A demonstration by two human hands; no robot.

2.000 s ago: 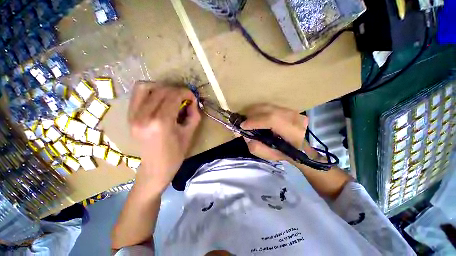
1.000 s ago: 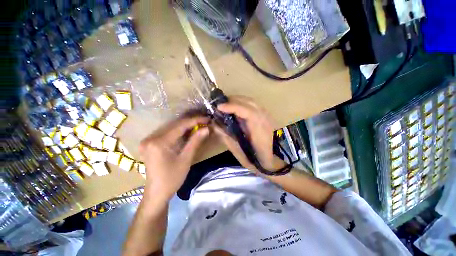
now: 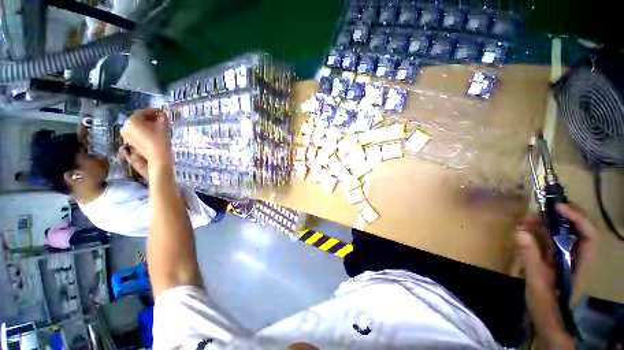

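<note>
My right hand (image 3: pixel 540 265) is at the right, shut on the black soldering iron (image 3: pixel 548 193), whose metal tip points to the far side of the bench. My left hand (image 3: pixel 146 137) is raised at the far left, beside the stacked clear blister trays (image 3: pixel 222 126). Its fingers are bent together; whether they hold something is too small to tell. A loose pile of white battery cells with yellow edges (image 3: pixel 352 164) lies on the brown board, between the stack and my right hand.
Blue circuit boards (image 3: pixel 427 44) stand in rows behind the pile, with one board (image 3: pixel 481 85) apart. A black fan (image 3: pixel 594 113) with a cable is at the right. Another person (image 3: pixel 120 205) sits at the left, close to my left hand. Yellow-black tape (image 3: pixel 326 243) marks the bench edge.
The view has turned left. My hands, close together before, are now far apart: my left hand has moved out to the stacked trays, while my right still holds the iron.
</note>
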